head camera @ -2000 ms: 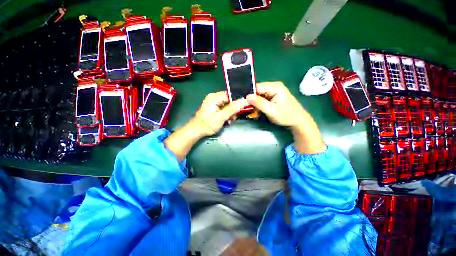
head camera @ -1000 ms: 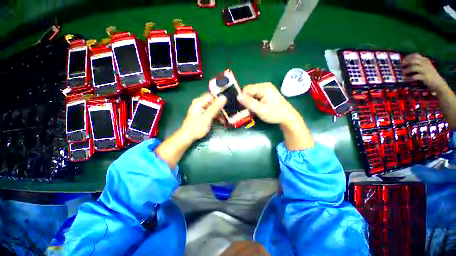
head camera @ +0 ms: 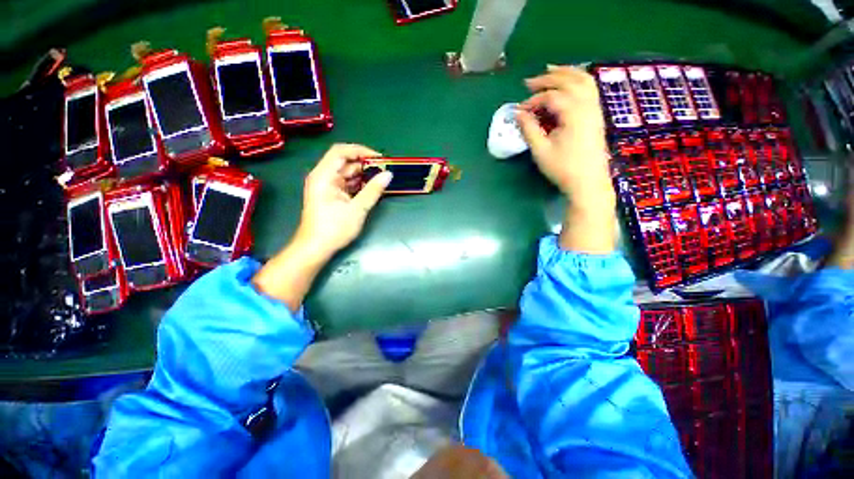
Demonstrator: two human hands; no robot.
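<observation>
A red phone unit with a dark screen lies sideways in my left hand, its yellow flex tail pointing right. My left thumb rests on its left end and covers part of it. My right hand is raised at the small white rounded item, fingertips at its right edge. Whether my right fingers hold anything cannot be told. The red pile seen earlier beside the white item is hidden behind my right hand.
Two rows of stacked red phone units stand at left, beside a black tray. A tray of red housings is at right, with another red tray below it. A grey post and a lone unit are at the far side. Another person's sleeve is at right.
My right hand has left the phone unit and moved right to the white item. My left hand has turned the unit sideways. The neighbour's hand has left the housing tray. The view has shifted.
</observation>
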